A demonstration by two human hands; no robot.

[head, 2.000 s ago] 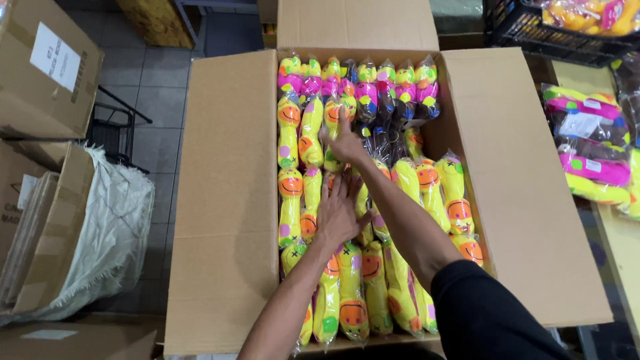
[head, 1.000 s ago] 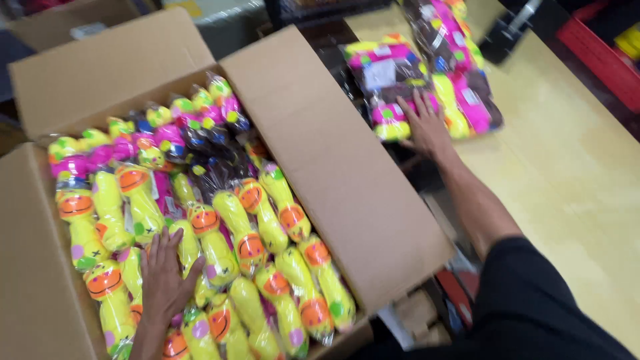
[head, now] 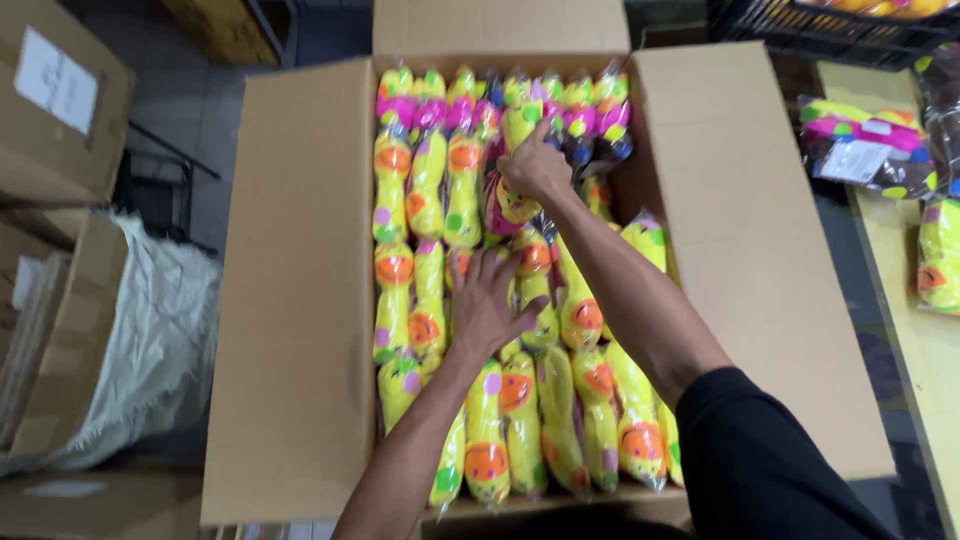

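An open cardboard box [head: 750, 225] holds rows of yellow plush toys in clear plastic bags, with orange faces and coloured spots. My right hand [head: 536, 165] grips a bagged yellow plush toy [head: 519, 124] in the second row, just below the bagged pink and yellow toys [head: 431, 112] along the far wall. My left hand [head: 487, 300] lies with its fingers spread on the bagged toys in the middle. The toys directly under both hands are partly hidden.
On the right, bagged plush toys [head: 870, 150] lie on a pale tabletop [head: 900, 315], below a black plastic crate [head: 825, 34]. Cardboard boxes [head: 52, 150] and a white woven sack [head: 154, 322] stand at left. The box's flaps spread outward.
My right hand has moved from the bagged toys on the table into the box and now grips a toy there. The view has swung back to centre on the box.
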